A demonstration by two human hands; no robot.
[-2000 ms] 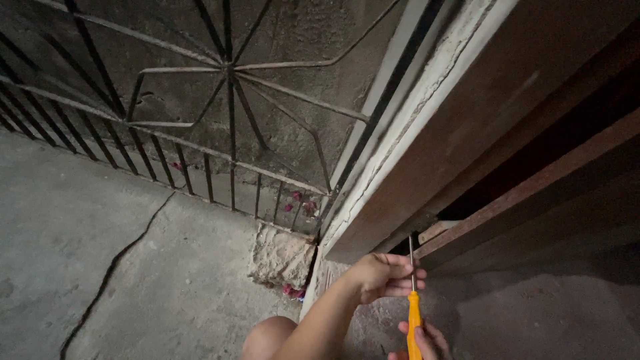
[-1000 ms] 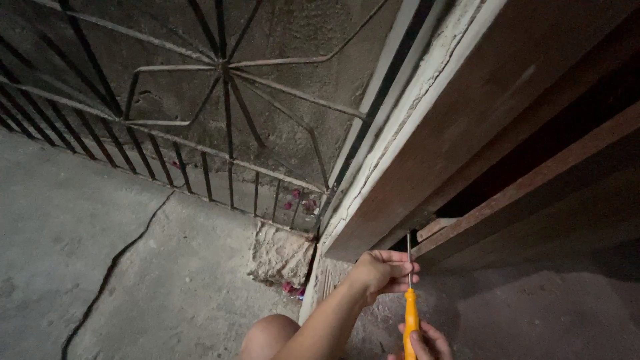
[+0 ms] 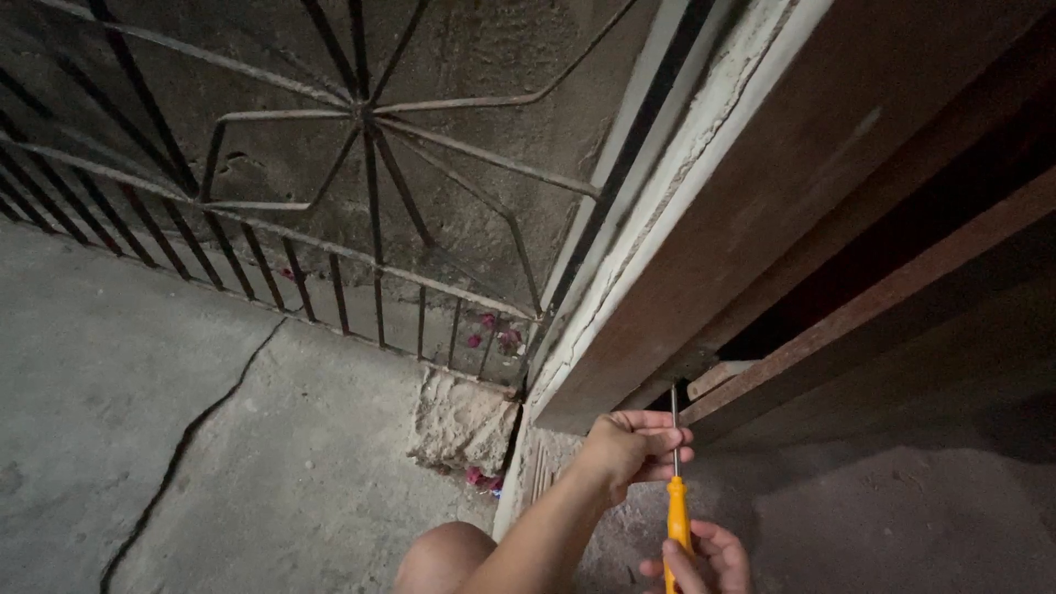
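A screwdriver with a yellow handle (image 3: pixel 678 516) points away from me, its metal shaft reaching the gap near the foot of the brown door frame (image 3: pixel 701 223). The fingers of my left hand (image 3: pixel 642 450) pinch the shaft. Around the lower part of the handle are the fingers of my right hand (image 3: pixel 705 561), at the bottom edge of the view. The shaft's tip lies beside the end of a reddish-brown door edge (image 3: pixel 874 285); whether it touches anything there cannot be told.
A metal grille gate (image 3: pixel 363 111) stands at the upper left over a cracked concrete floor (image 3: pixel 272 445). A rough concrete block (image 3: pixel 462 421) sits by the white frame edge (image 3: pixel 660 223), with pink petals (image 3: pixel 477 477) beside it. My bare knee (image 3: pixel 445 557) shows at the bottom.
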